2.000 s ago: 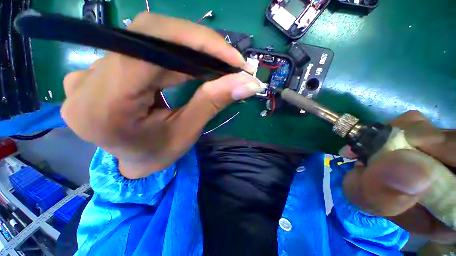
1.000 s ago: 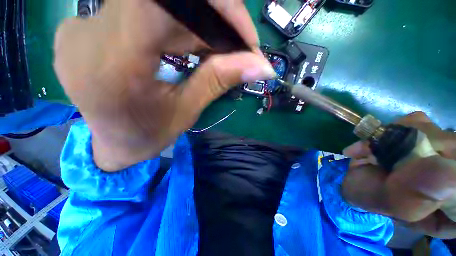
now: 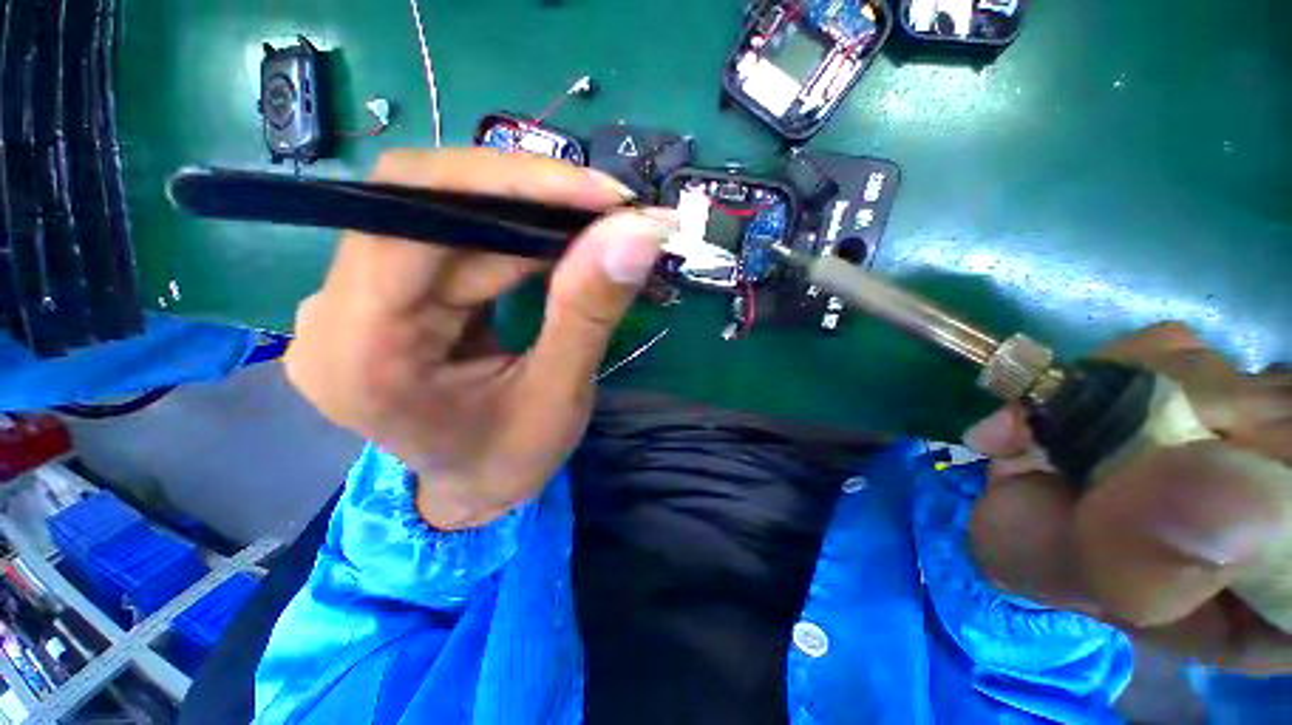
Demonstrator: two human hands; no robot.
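Observation:
A black watch housing (image 3: 789, 194) with a blue circuit board (image 3: 765, 227) and a white part inside lies on the black fixture (image 3: 867, 213). My left hand (image 3: 475, 326) holds black tweezers (image 3: 383, 208) between thumb and fingers; their pale tips are at the housing's left side, partly hidden. My right hand (image 3: 1134, 496) holds the soldering iron (image 3: 907, 307), its tip at the board's lower right; contact cannot be told. Thin red wires (image 3: 751, 305) show at the housing's lower edge.
Two open housings (image 3: 808, 71) (image 3: 961, 26) lie at the top, another (image 3: 527, 138) beyond my left hand. A black device with a round face (image 3: 293, 102) lies upper left. Solder wire (image 3: 427, 64) runs from the top edge. A black ribbed tray (image 3: 57, 170) stands at far left.
My left hand has drawn back left and away from the board after covering it one second ago, so the housing shows again. The iron has shifted slightly left and stays near the board.

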